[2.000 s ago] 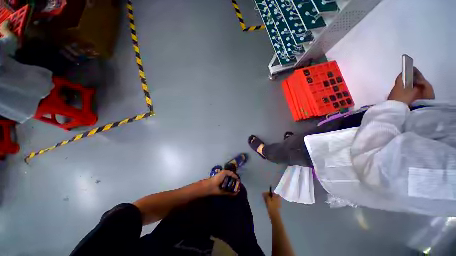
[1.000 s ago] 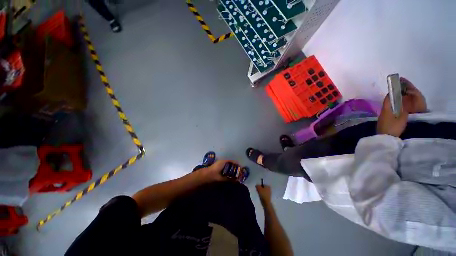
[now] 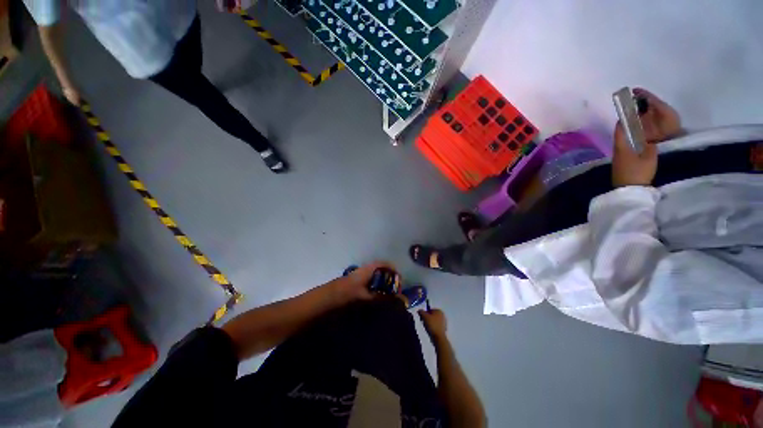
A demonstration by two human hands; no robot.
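My left hand (image 3: 365, 282) is in front of my body near the lower middle, its fingers around a small black unit (image 3: 384, 282). My right hand (image 3: 434, 323) hangs lower, to the right of my legs. It is small in view and closed on a thin black tool (image 3: 427, 307) whose tip sticks up. The hands are apart. Exactly what the tool is cannot be told.
A person in white (image 3: 636, 251) stands close on the right holding a phone (image 3: 629, 120). Another person (image 3: 206, 92) is at upper left. Orange-red trays (image 3: 468, 142), a purple tub (image 3: 547, 159), a slanted rack (image 3: 393, 42), and a red stool (image 3: 107, 355) stand around on the grey floor.
A person has come into view at upper left, inside the floor tape. The rack and trays have shifted left in view. Both my hands keep their hold on the same things.
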